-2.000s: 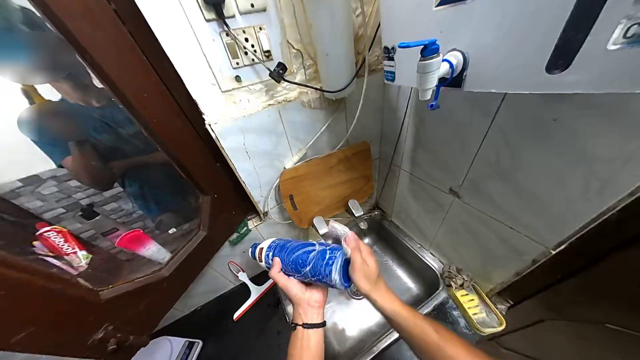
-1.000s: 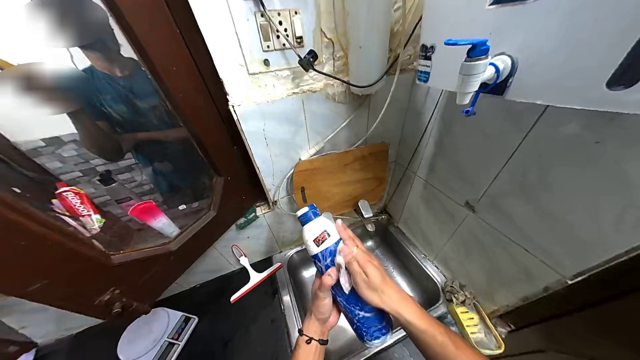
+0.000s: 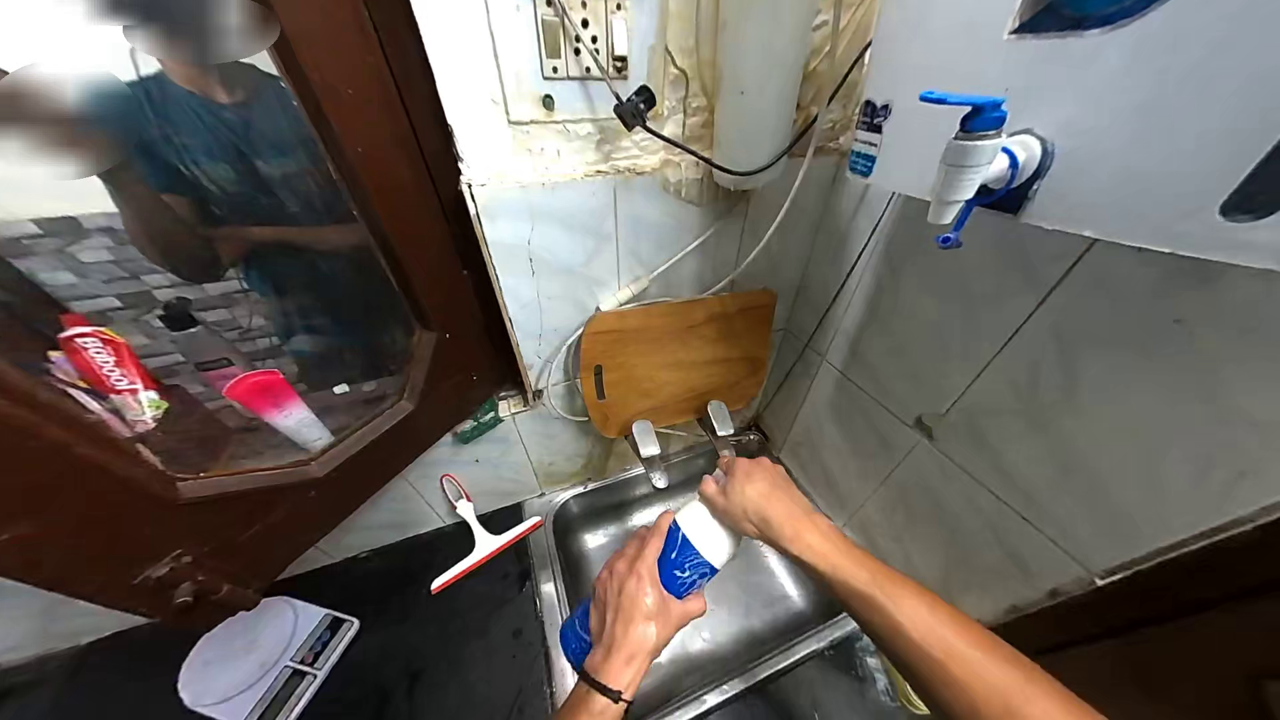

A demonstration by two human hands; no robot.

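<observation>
Over the steel sink (image 3: 745,610), my left hand (image 3: 640,600) is wrapped around a blue and white bottle (image 3: 688,560), which is tilted with its white end up and to the right. My right hand (image 3: 755,500) is at that upper end, its fingers closed beside the right-hand tap (image 3: 718,425); whether they grip the bottle's top, a cloth or the tap is hidden. The left-hand tap (image 3: 648,450) stands just above the bottle. A wooden cutting board (image 3: 680,360) leans on the tiles behind both taps.
A red and white squeegee (image 3: 485,540) and a white kitchen scale (image 3: 265,660) lie on the black counter at left. A brown cabinet door (image 3: 400,200) with glass stands at left. A water purifier's blue and white tap (image 3: 975,160) juts out at upper right. A cable hangs above.
The bottle's white end now points up and right, where it pointed up and left a second ago. My right hand has moved from the bottle's side to its upper end, near the tap.
</observation>
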